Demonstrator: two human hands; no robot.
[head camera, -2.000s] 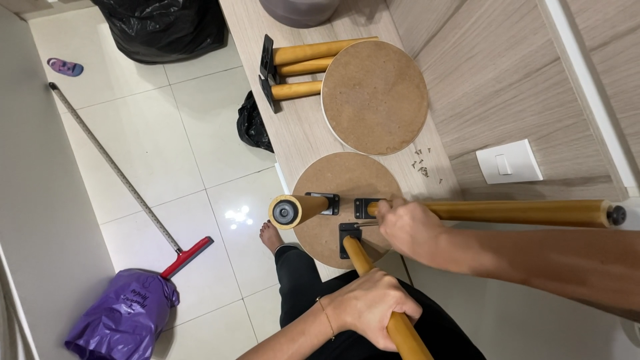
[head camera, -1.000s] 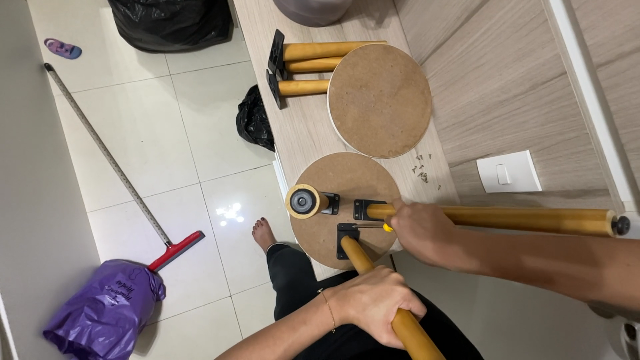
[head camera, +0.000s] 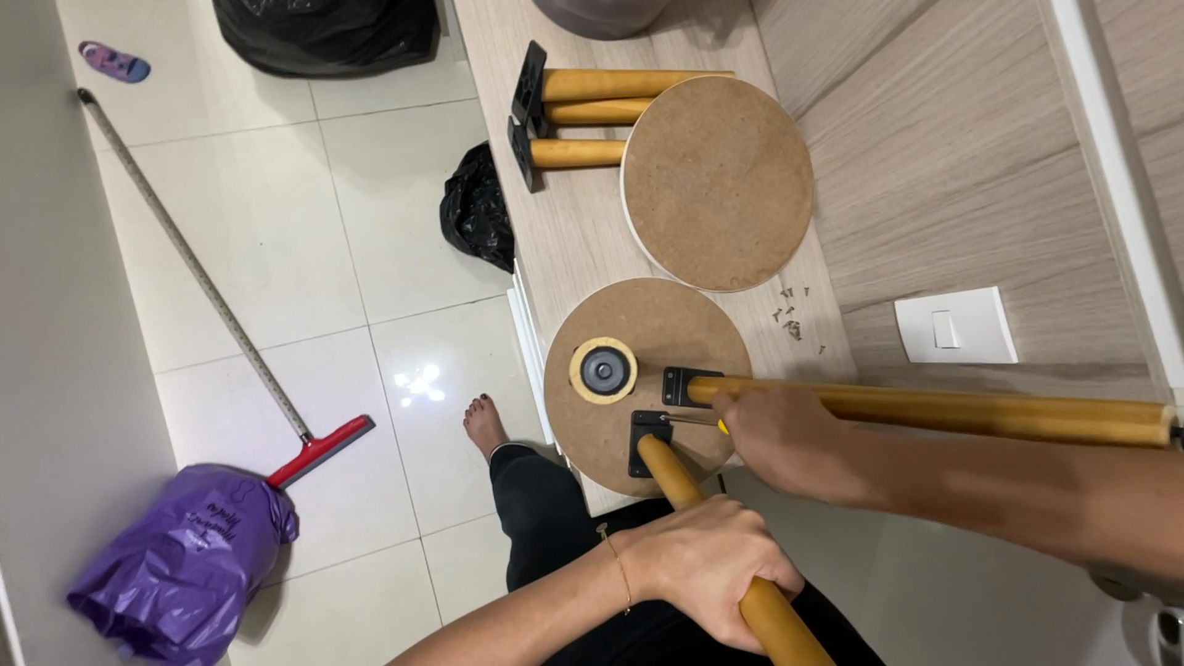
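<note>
My left hand (head camera: 708, 569) is wrapped around a yellow wooden leg (head camera: 671, 472), whose black bracket (head camera: 649, 444) lies on a round brown board (head camera: 601, 310). My right hand (head camera: 777, 439) grips a screwdriver (head camera: 694, 421) with a bit of yellow handle showing; its thin shaft reaches to that bracket's upper edge. A second leg (head camera: 925, 405) stretches right from its own bracket (head camera: 680, 387), beside my right hand. The third leg (head camera: 604, 370) stands on the board, its round black foot towards me.
Another round board (head camera: 721, 185) lies on the wooden counter (head camera: 573, 222) with several legs (head camera: 592, 85) beside it. Small screws (head camera: 791, 328) are scattered near the wall, which bears a light switch (head camera: 955, 326). A squeegee (head camera: 319, 450), a purple bag (head camera: 190, 564) and black bags (head camera: 476, 208) are on the floor side.
Two seconds ago the third leg leaned to the left in view; now it is seen nearly end-on. Both hands keep their holds, and the screwdriver's shaft shows more plainly than at first.
</note>
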